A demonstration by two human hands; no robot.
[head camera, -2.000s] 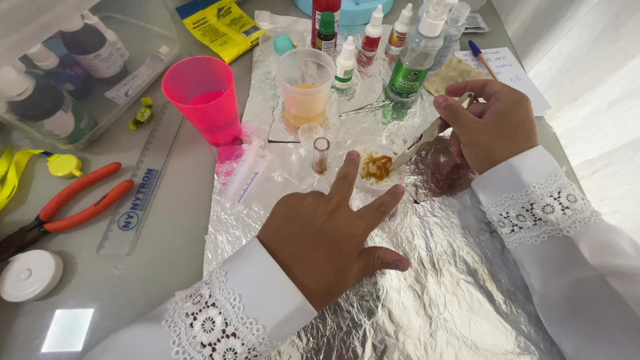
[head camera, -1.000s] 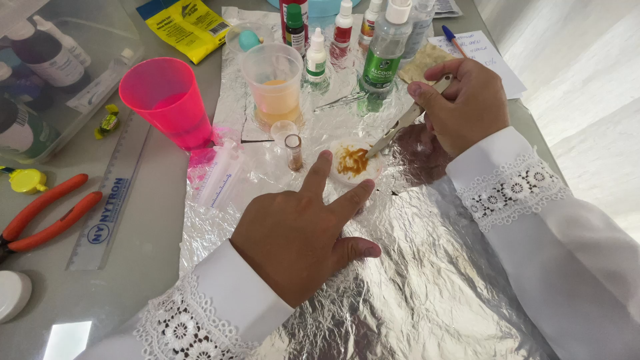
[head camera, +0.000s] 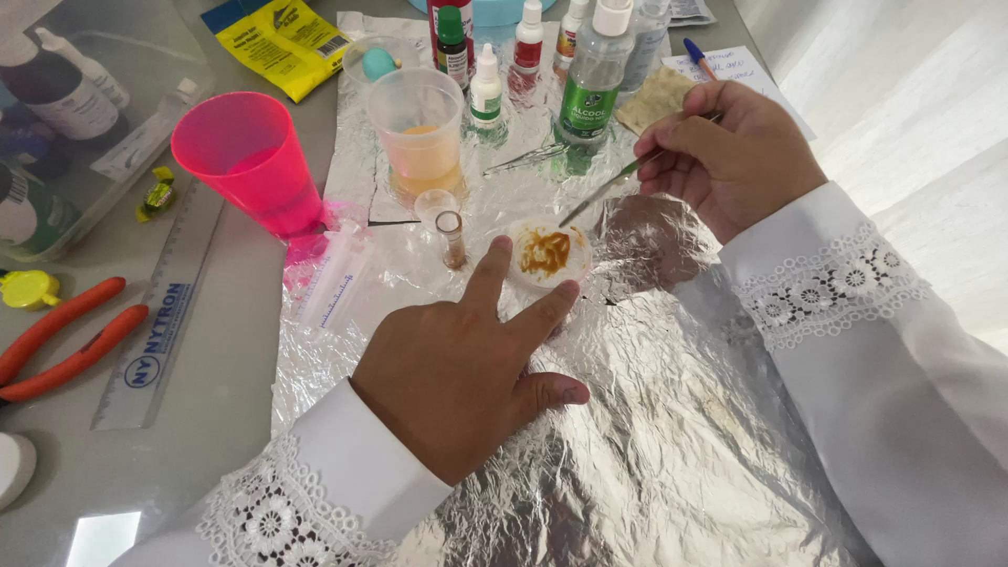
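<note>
Two fingertips of my left hand (head camera: 480, 354) touch the near rim of a small round dish (head camera: 554, 273) smeared with orange-brown paste; its fingers are spread. My right hand (head camera: 724, 150) pinches a slim metal spatula (head camera: 602, 191), whose tip is over the dish's far edge; whether it touches is unclear. Left of the dish stands a small glass vial (head camera: 450, 240) with brownish contents, beside a little clear cup (head camera: 435, 205). Behind them is a translucent plastic cup (head camera: 415, 118) of yellowish liquid. Tweezers (head camera: 525, 158) lie on the aluminium foil (head camera: 630, 441).
At left are a pink cup (head camera: 244, 165), plastic syringes (head camera: 335, 283), a ruler (head camera: 153, 346), orange-handled pliers (head camera: 71, 339) and a clear bin (head camera: 157, 102). Behind stand a green-labelled alcohol bottle (head camera: 589, 102) and several dropper bottles (head camera: 486, 90). A pen (head camera: 699, 59) lies on paper at back right.
The spatula's tip has moved from the paste to the dish's far edge. My left hand stays at the dish with spread fingers.
</note>
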